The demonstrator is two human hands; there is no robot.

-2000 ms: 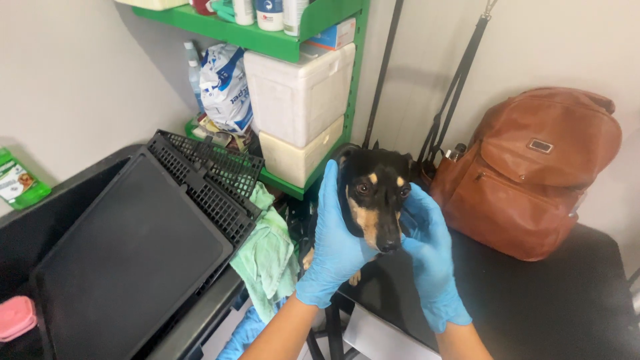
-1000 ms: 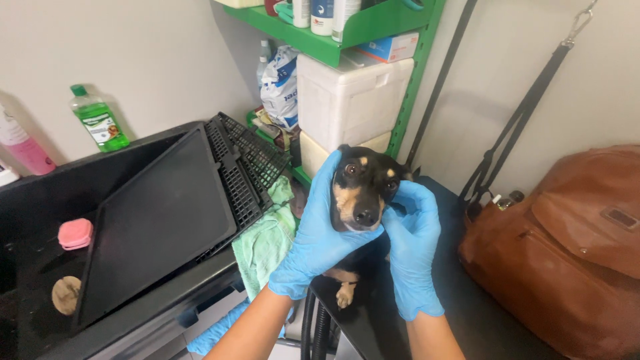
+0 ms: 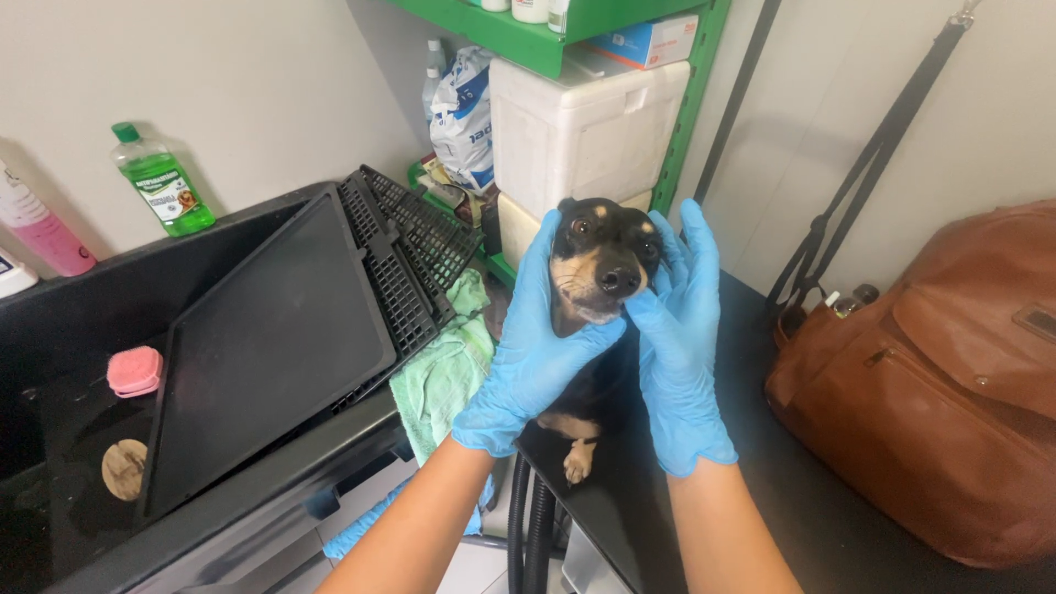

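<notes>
A small black and tan dog (image 3: 606, 256) faces me on a black table (image 3: 627, 503), one tan paw near the table's edge. My left hand (image 3: 536, 351), in a blue disposable glove, cups the dog's head from the left, with the thumb side under its chin. Also gloved in blue, my right hand (image 3: 681, 338) lies against the other side of the head, its thumb touching the side of the muzzle and its fingers raised and spread behind the cheek. The dog's ears are mostly hidden.
Left stands a black tub (image 3: 231, 227) with a black tray (image 3: 272, 355), plastic grates (image 3: 404, 247), a pink brush (image 3: 134, 370) and a green bottle (image 3: 165, 181). A green towel (image 3: 445, 363) hangs at its rim. A brown leather backpack (image 3: 932, 388) is right; foam boxes (image 3: 586, 132) stand behind.
My right thumb has come to the side of the dog's muzzle, and the fingers stand more upright. The left hand stays around the head. The view has shifted left since the first frame.
</notes>
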